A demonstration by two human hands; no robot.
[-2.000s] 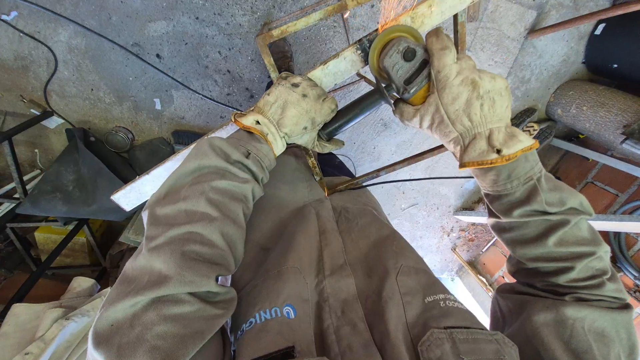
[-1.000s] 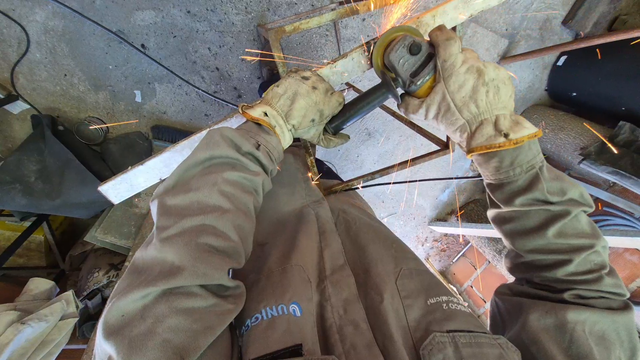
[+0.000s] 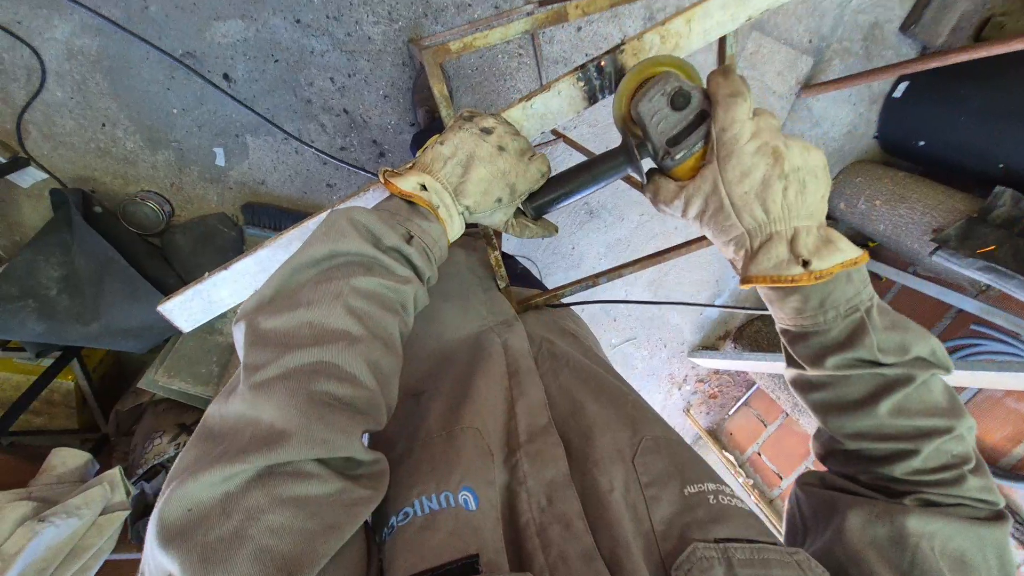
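Observation:
My left hand (image 3: 480, 172), in a stained leather work glove, grips the end of the black side handle of an angle grinder (image 3: 668, 120) and lies over a long pale metal bar (image 3: 552, 100). The gloved right hand (image 3: 756, 164) is closed around the grinder's body, which it mostly hides. The yellowish guard stands beside a dark, scorched patch on the bar. Under the bar is a rusty angle-iron frame (image 3: 616, 272). The cutting edge of the disc cannot be made out.
A black cable (image 3: 240, 96) crosses the concrete floor. At left are a dark sheet (image 3: 72, 280), a round tin (image 3: 146, 212), a brush (image 3: 272, 216) and spare gloves (image 3: 64, 512). At right lie a black cylinder (image 3: 960, 120), a rusty rod (image 3: 912, 68) and a coiled blue hose (image 3: 988, 344).
Sparks flew from the grinder one second ago; now only a small orange streak shows at the right. The dark patch on the bar beside the guard is now in plain sight. Both hands keep their grip.

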